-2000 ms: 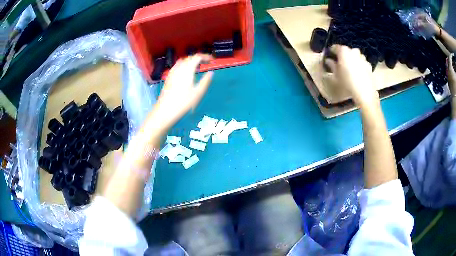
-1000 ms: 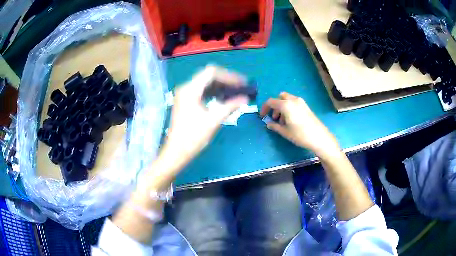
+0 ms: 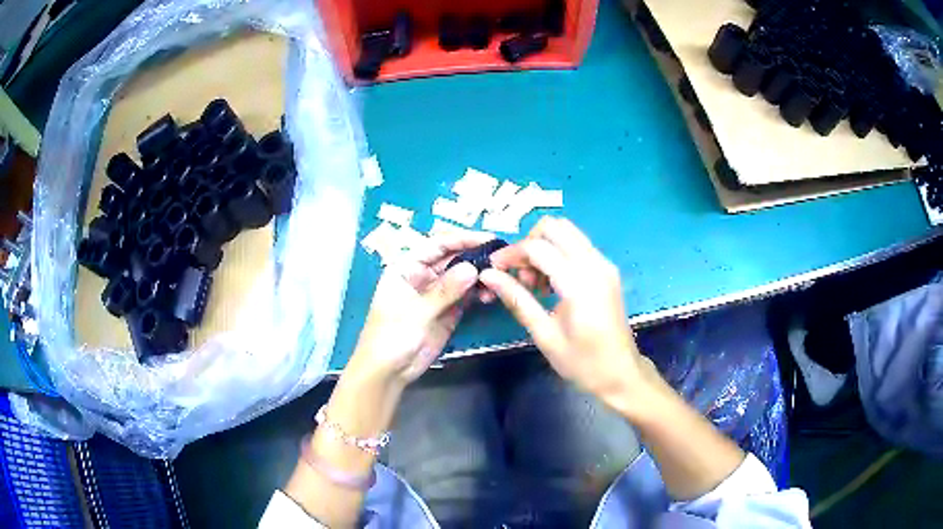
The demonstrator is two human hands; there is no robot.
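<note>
My left hand (image 3: 414, 300) holds a black housing (image 3: 478, 256) above the front of the bench. My right hand (image 3: 564, 305) meets it there, its thumb and fingertips on the housing's right end. Whether a white insert is between the right fingertips is hidden. Small white inserts (image 3: 474, 193) lie loose on the bench just beyond the hands, some partly behind my left hand.
A film-lined carton (image 3: 295, 232) with heaped black housings (image 3: 196, 212) is at left. A red bin (image 3: 476, 64) with a few housings is at the back. Cardboard sheets (image 3: 770, 155) bear rows of upright housings (image 3: 796, 98) at right. A person's sleeve (image 3: 905, 351) shows far right.
My left hand has brought the housing nearer to me and lower. My right hand has moved left from beside the inserts onto the housing. The view has shifted, so the bin sits higher.
</note>
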